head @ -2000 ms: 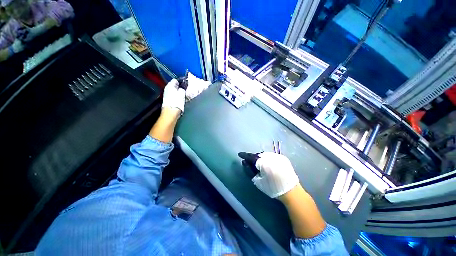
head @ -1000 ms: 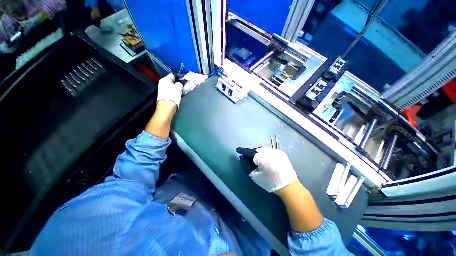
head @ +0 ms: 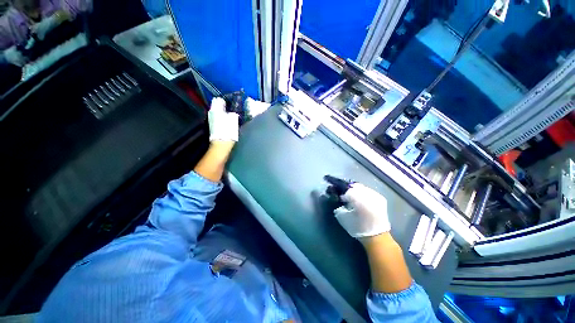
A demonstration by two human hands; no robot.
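My left hand [head: 223, 121], in a white glove, is at the mat's far left corner with its fingers closed on a small dark part [head: 235, 102]. My right hand [head: 364, 211], in a white glove, is over the middle of the grey-green mat [head: 277, 151] and holds a black hand tool [head: 337, 183] pointing left. Silver-white pieces [head: 431, 241] lie side by side at the mat's right end. Another silver-white piece with dark holes [head: 297, 121] lies at the far left end, by the rail.
Behind the mat are guide rails with metal fixtures [head: 365, 104] and a black clamp block [head: 398, 126]. A black tray [head: 126, 145] on the left holds a row of small silver pieces [head: 111, 94]. A person's gloved hand [head: 47, 25] shows at top left.
My right hand and the black tool have moved right; the thin pieces seen beside that hand no longer show. My left hand has turned, and more of its dark part shows.
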